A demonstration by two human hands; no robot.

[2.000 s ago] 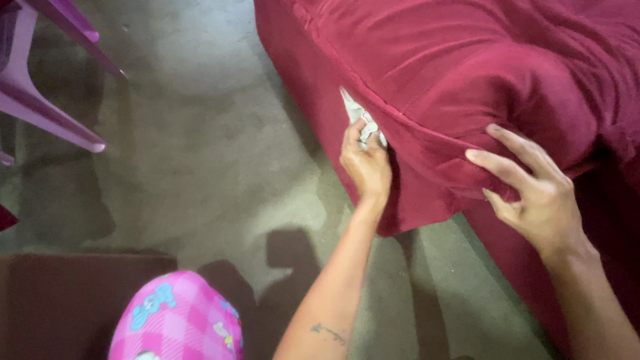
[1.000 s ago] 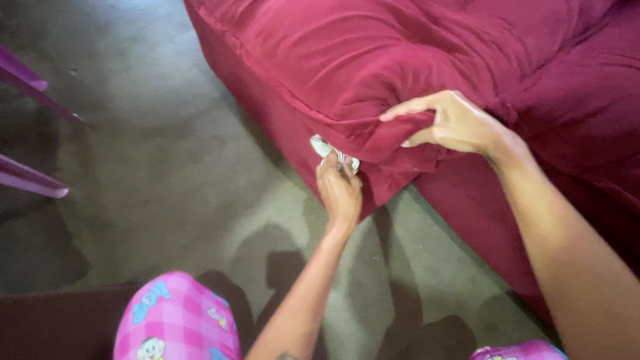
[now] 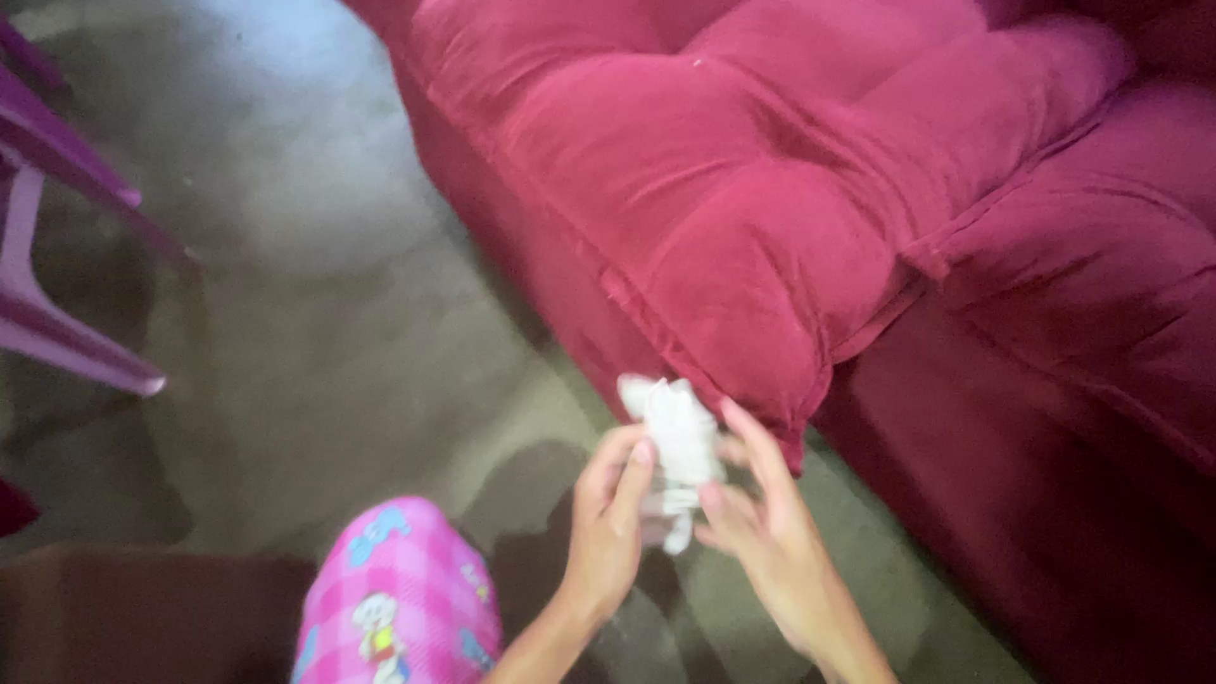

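Observation:
A small white object [image 3: 682,432], blurred, with what looks like a white cord wound at its lower end, is between my two hands in front of the sofa's corner. My left hand [image 3: 613,513] grips its left side between thumb and fingers. On the other side, my right hand [image 3: 760,513] has its fingers spread around the object's right edge; whether they press on it is unclear. Just beyond the hands lies the corner of a red fabric sofa cushion [image 3: 731,256], its seam running down to a point.
The red sofa base [image 3: 959,475] runs along the lower right. Purple plastic chair legs [image 3: 76,347] stand at the left on the grey floor [image 3: 323,313]. A knee in pink checked cloth [image 3: 404,589] is at the bottom, beside a dark brown surface [image 3: 142,608].
My right hand has let go of the red cushion's edge and come down to the white object. My left hand still holds that object, now away from the sofa's side.

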